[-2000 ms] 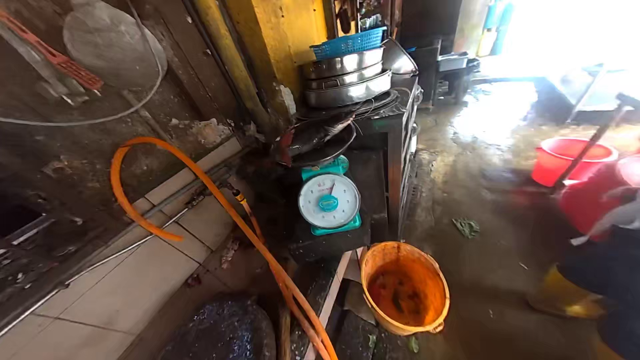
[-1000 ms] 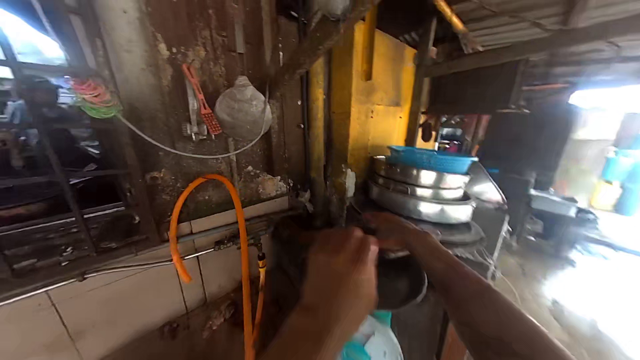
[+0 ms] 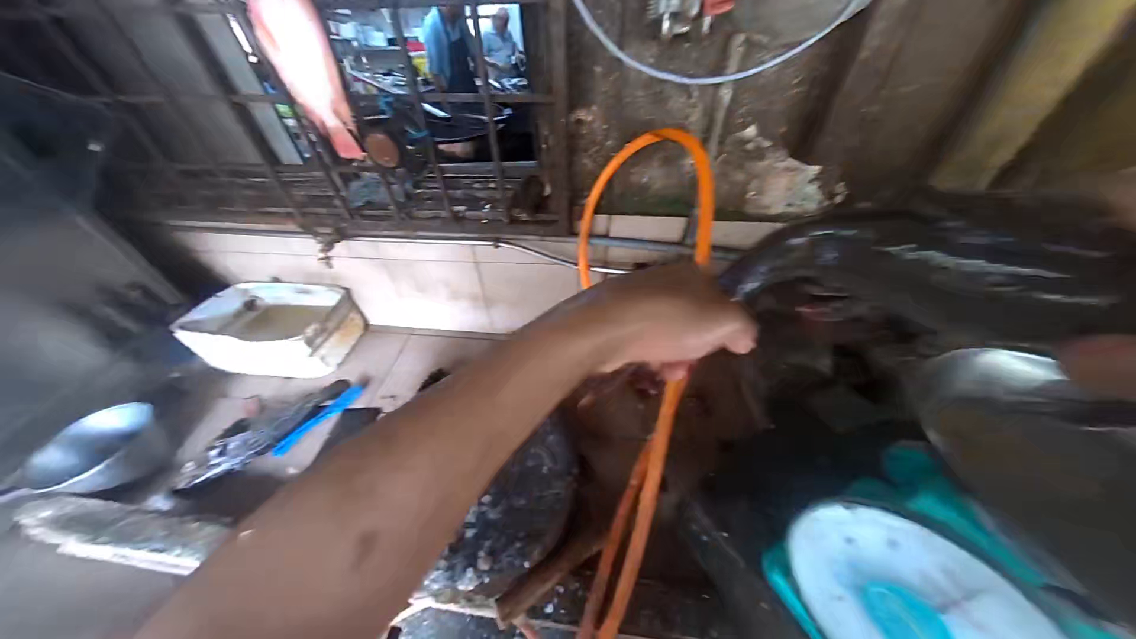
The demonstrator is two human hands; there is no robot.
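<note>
My left hand (image 3: 683, 324) reaches across the orange hose (image 3: 652, 479), fingers curled beside the head end of a large dark, wet fish (image 3: 958, 257). Whether it grips the hose or the fish cannot be told. At the right edge, a blurred part of my right hand (image 3: 1100, 366) shows near the rim of a metal pan (image 3: 994, 362); its grip is hidden. The pan sits over a teal dial scale (image 3: 914, 568) with a white face. The hose loops up in front of the wall and passes behind my left hand.
A round, dark, wet surface (image 3: 515, 506) lies below my left forearm. Left on the ledge are a white basin (image 3: 266, 333) of murky water, a blue-handled tool (image 3: 319, 419) and a metal bowl (image 3: 93, 448). A pinkish fish (image 3: 306, 71) hangs by the barred window; people stand beyond.
The view has swung left and down, closer to the hose. One second ago both hands were together above the scale; now my left hand is at the hose and my right is at the right edge.
</note>
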